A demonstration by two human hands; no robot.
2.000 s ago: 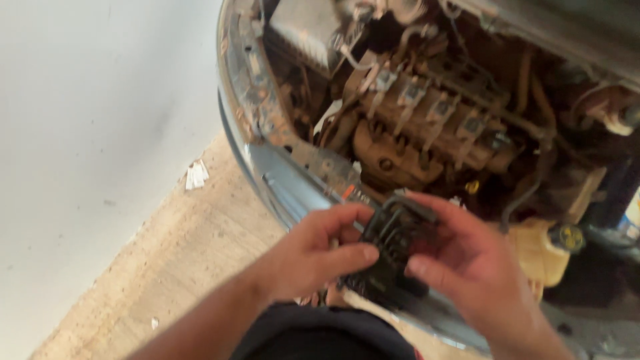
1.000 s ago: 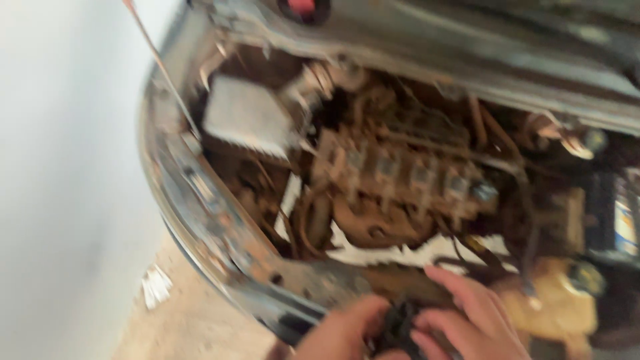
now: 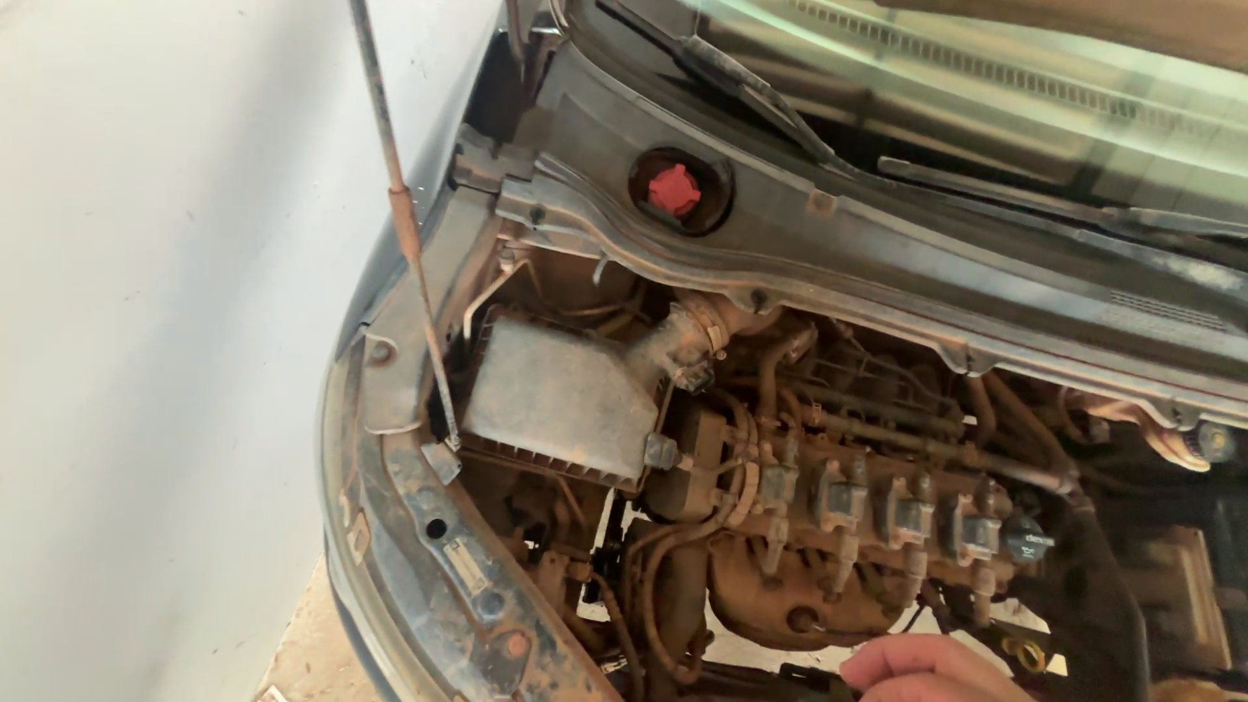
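Observation:
At the bottom edge, right of centre, the fingers of my right hand show over the front of a car's engine bay. Just left of its fingertips lies a dark piece; whether the hand grips it cannot be told. My left hand is out of the picture. Beyond the hand is the dusty engine with a row of ignition coils, a black oil filler cap and a heat shield. A yellow dipstick handle sits right of the fingers. The air filter housing stands at the left.
A thin hood prop rod rises from the front crossmember at the left. Behind the bay run the cowl, with a red reservoir cap, and the wiper arms. A pale wall borders the car's left side.
Two seconds ago both hands held a black ribbed part low over the car's front edge. Now only the right hand's fingers show. The view has swung up toward the windshield.

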